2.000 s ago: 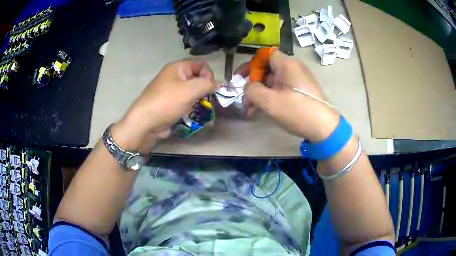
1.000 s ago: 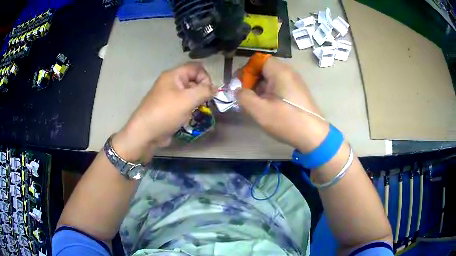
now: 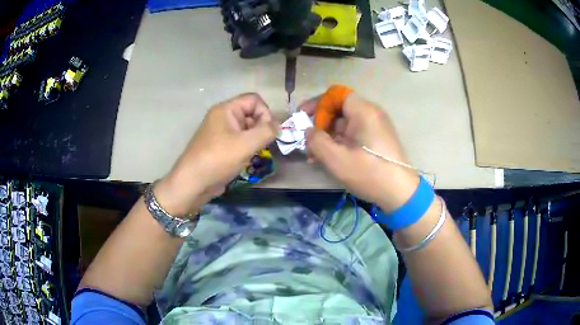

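Note:
My right hand [image 3: 353, 136], with an orange finger cot [image 3: 332, 106], holds a white plug housing cover [image 3: 294, 134] at its fingertips, just below the soldering iron's tip [image 3: 289, 79]. A thin solder wire [image 3: 388, 157] trails over that hand. My left hand [image 3: 232, 136] pinches thin red and dark lead wires [image 3: 283, 131] that reach the white piece. The circuit board [image 3: 259, 167] hangs under my left hand, partly hidden by it.
A black ribbed tube [image 3: 264, 25] stands beside the iron. Behind it is a yellow sponge [image 3: 337, 26]. White covers [image 3: 413, 32] lie in a pile at right, near brown cardboard [image 3: 515, 89]. Boards [image 3: 73, 73] lie on the black mat at left. A tray of units [image 3: 22, 241] is lower left.
Both hands have moved down in view with the white piece and board, and more of the iron's tip shows above the piece. The grips look the same.

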